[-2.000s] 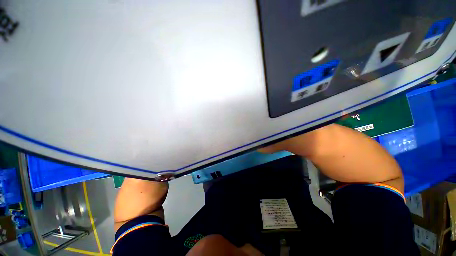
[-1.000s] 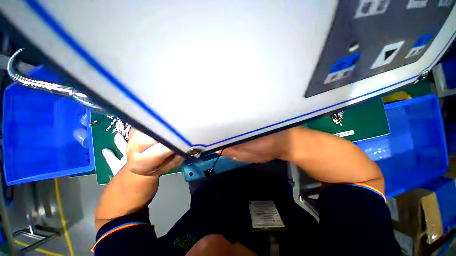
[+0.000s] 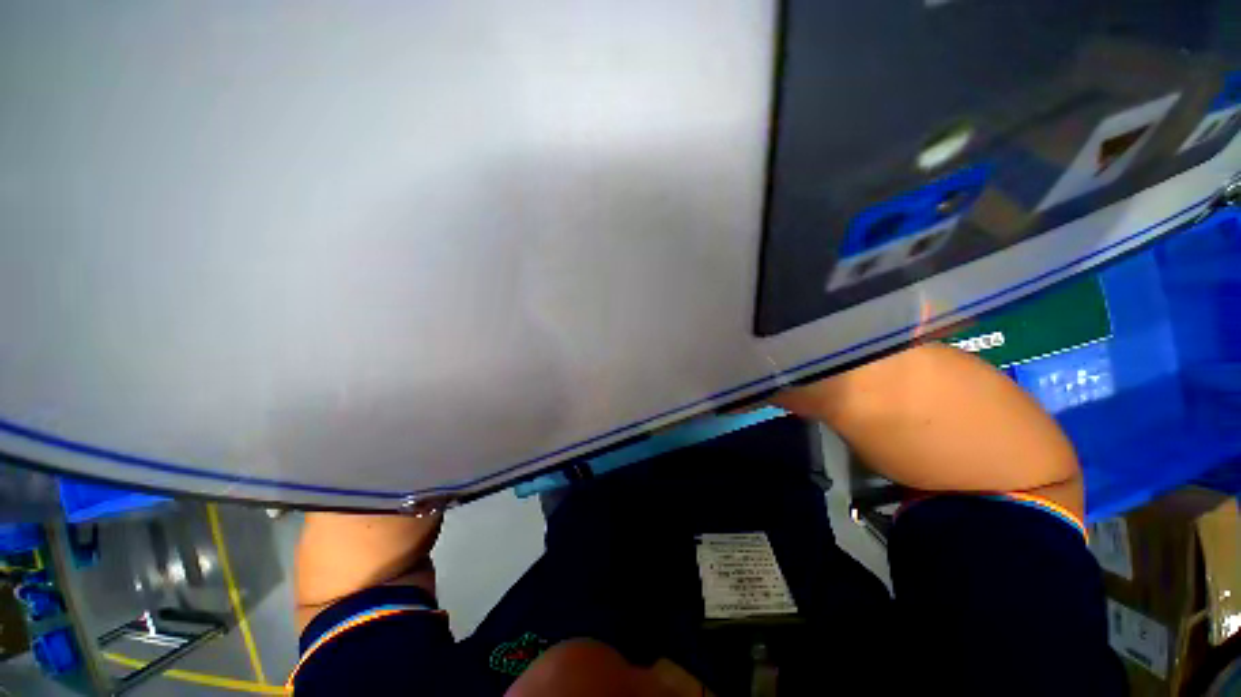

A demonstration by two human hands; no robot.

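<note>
The white front panel [image 3: 408,272] of the press, with a blue border line, fills the upper part of the view. Its grey control keypad [image 3: 871,150] is at the upper right, slightly blurred. Both my forearms reach up under the panel's lower edge. My left hand is hidden behind the panel, and only the forearm shows. My right hand is also hidden behind the panel; its forearm and wrist area show. A strip of the light blue base plate [image 3: 653,451] shows below the panel edge. No wire or terminal is visible.
A blue bin [image 3: 1150,395] stands at the right, beside a strip of green mat [image 3: 1055,320]. Cardboard boxes [image 3: 1143,579] are at the lower right. Part of another blue bin [image 3: 109,498] shows at the left. A metal stand [image 3: 157,633] is on the grey floor with yellow lines.
One second ago both hands partly showed below the panel, with a dark wire near the right one. Now the panel fills more of the view and hides both hands, the lamp neck and the glove.
</note>
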